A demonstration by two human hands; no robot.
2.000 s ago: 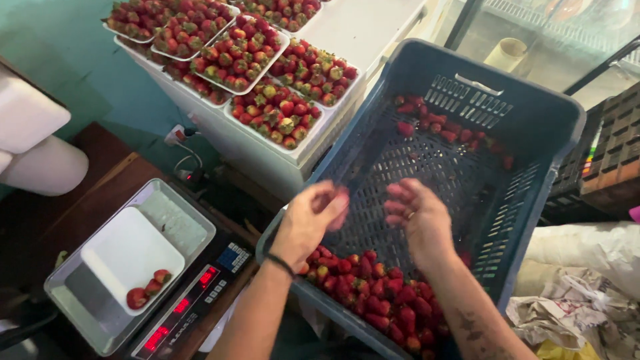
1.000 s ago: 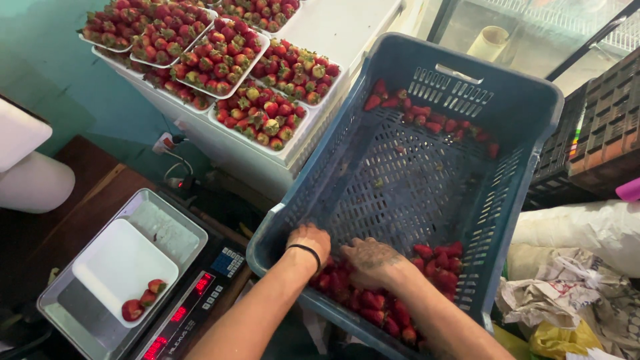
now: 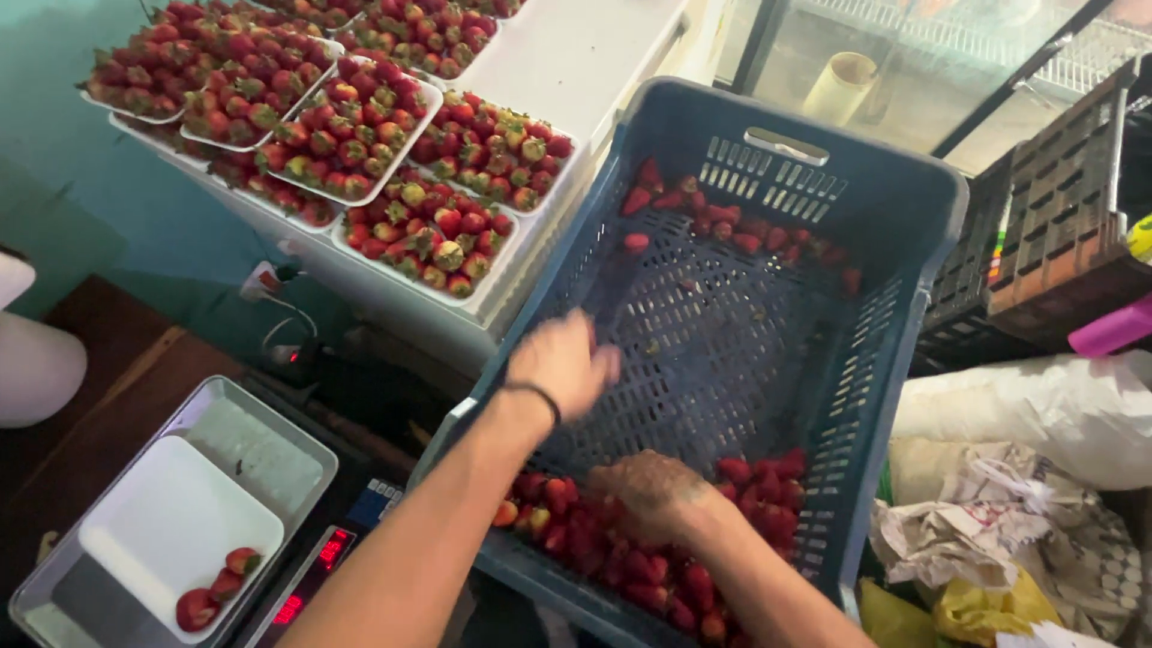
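Observation:
A dark blue plastic crate (image 3: 711, 324) holds loose strawberries (image 3: 643, 567) heaped at its near end and a thin row along its far end. My left hand (image 3: 562, 364), blurred, with a dark band on the wrist, is raised over the crate's left side; whether it holds anything is unclear. My right hand (image 3: 652, 486) reaches down into the near heap, its fingers hidden among the berries. At lower left, a white foam tray (image 3: 180, 531) with a few strawberries (image 3: 216, 589) rests on the metal pan (image 3: 288, 432) of a digital scale with a lit red display.
Several filled strawberry trays (image 3: 427, 234), some stacked, cover part of a white chest-like surface (image 3: 576, 54) at upper left. Black and brown crates (image 3: 1053, 207) stand at right above crumpled paper and bags (image 3: 972, 513). A plug and cable (image 3: 270, 288) hang near the wall.
Both hands were down at the near heap one second ago; my left hand has since lifted away toward the crate's middle left. My right hand remains at the heap.

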